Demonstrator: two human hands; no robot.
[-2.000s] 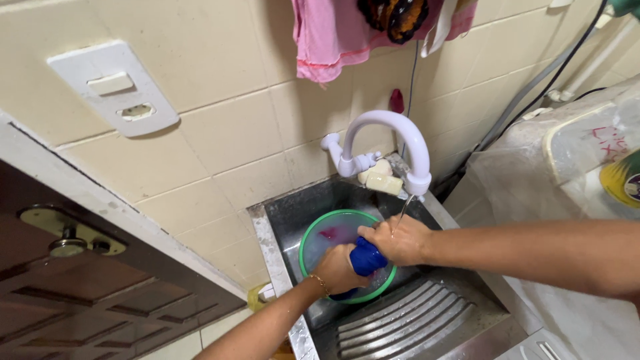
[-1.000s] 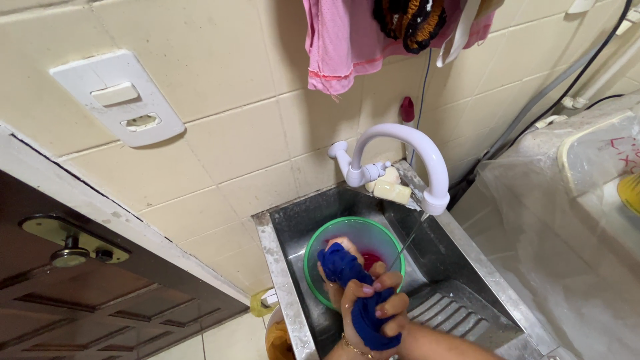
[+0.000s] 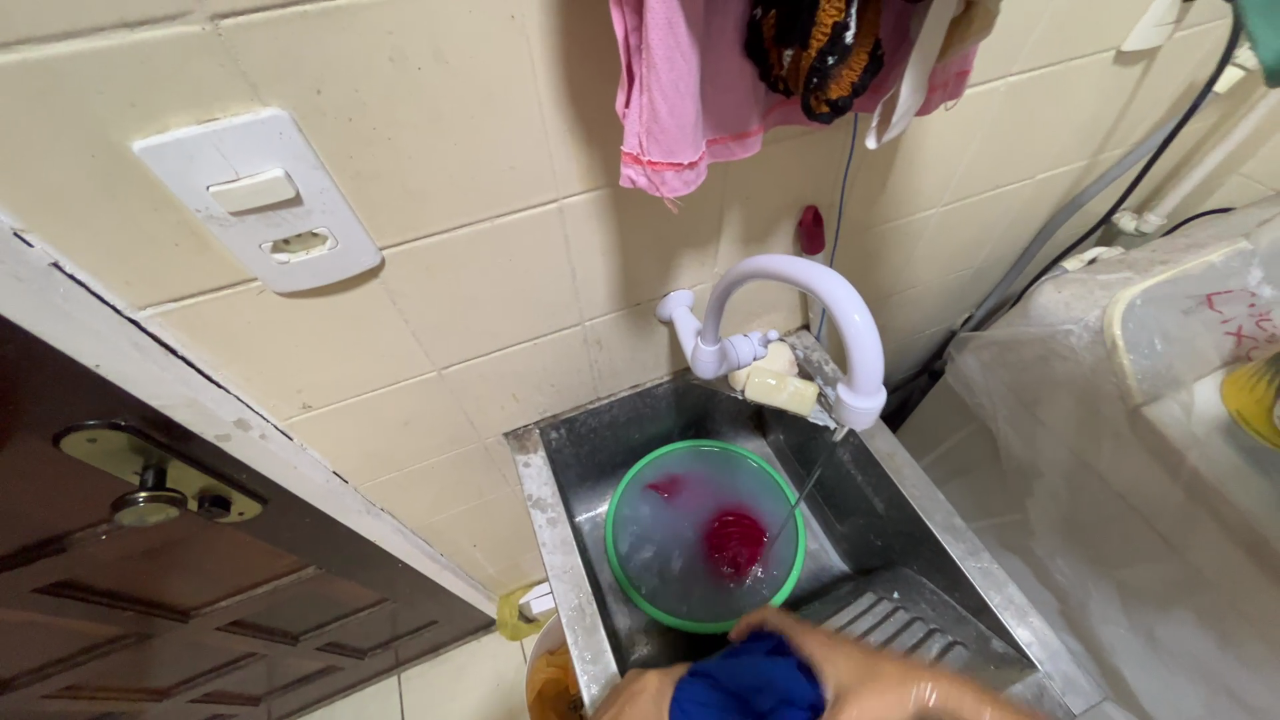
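Both hands are at the bottom edge of the head view, over the near end of a metal sink [image 3: 572,560]. My left hand [image 3: 640,694] and my right hand [image 3: 850,660] grip a bunched blue wet cloth [image 3: 750,680] between them; its lower part is cut off by the frame. Just beyond them a green-rimmed basin [image 3: 616,583] of cloudy water stands in the sink. A red cloth [image 3: 736,545] lies partly under the water. From the white curved faucet [image 3: 800,275] a thin stream runs into the basin's right side.
Bars of soap [image 3: 780,390] lie behind the faucet's outlet at the sink's back corner. A ribbed washboard [image 3: 895,630] is at the sink's near right. Pink cloth [image 3: 680,100] hangs above. A brown door [image 3: 200,620] stands left, a plastic-covered appliance [image 3: 1100,430] right. A bin [image 3: 552,670] is beside the sink.
Both hands have moved with the blue cloth from over the basin toward the bottom edge. The cloth is now bunched between them, and the red cloth in the basin shows more fully.
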